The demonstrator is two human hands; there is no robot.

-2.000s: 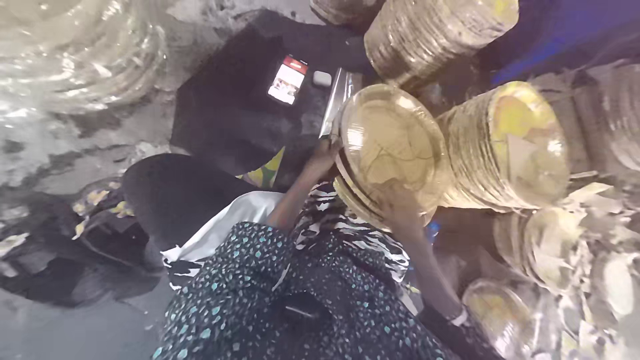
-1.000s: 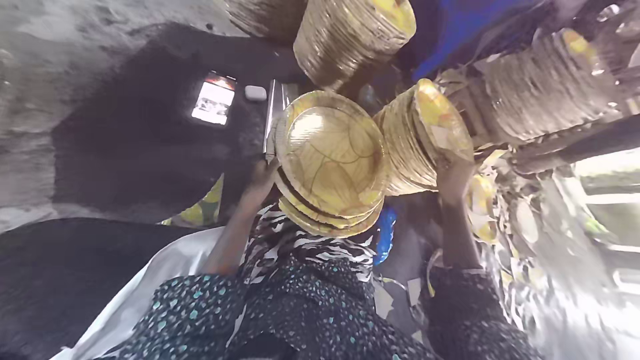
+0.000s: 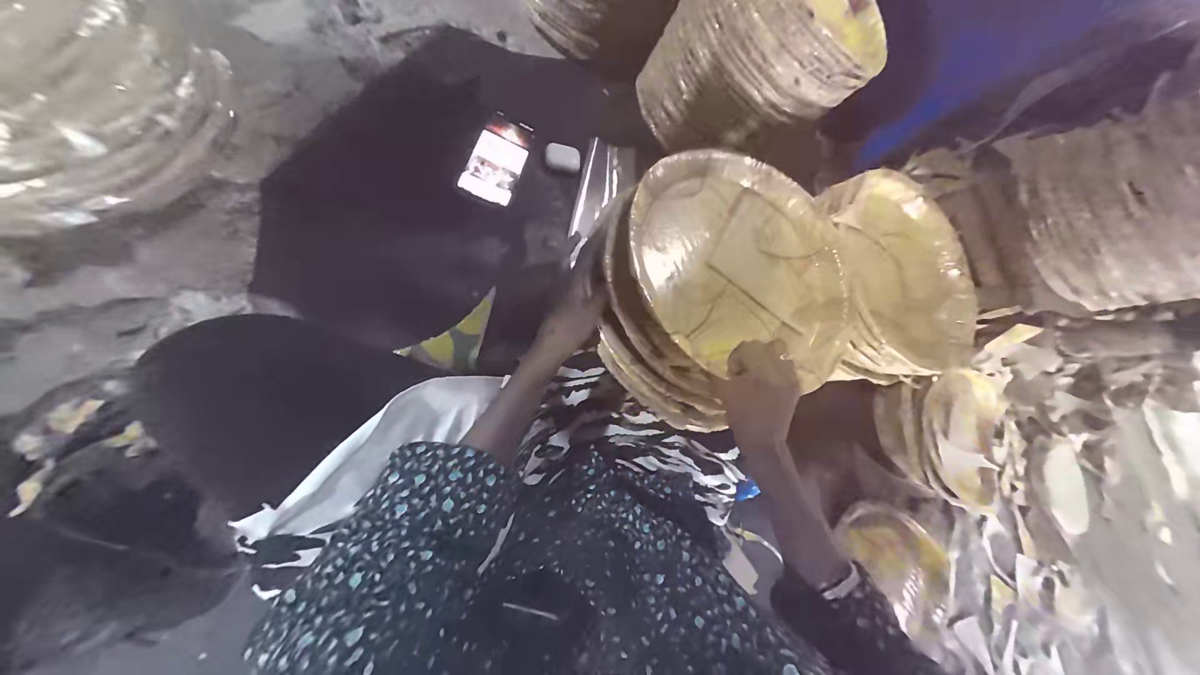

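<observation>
A shiny yellowish round plate [image 3: 731,253] lies tilted on top of several like it above my lap. At the left edge of these plates is my left hand [image 3: 577,305], its fingers partly hidden behind the rims; it holds the plates. My right hand [image 3: 764,375], fingers curled, grips the lower rim of the top plate. Just right of them, touching or nearly so, leans a stack of similar plates [image 3: 914,272].
Tall plate stacks stand at the top [image 3: 741,70] and right [image 3: 1106,206]. A lit phone [image 3: 495,161] and a small white case [image 3: 562,157] lie on dark cloth [image 3: 375,197]. Scraps [image 3: 1031,562] litter the lower right. Wrapped goods [image 3: 94,122] sit upper left.
My right hand has moved from the stack on the right to the top plate's lower rim. My left hand stays at the plates' left edge. The view has swung about.
</observation>
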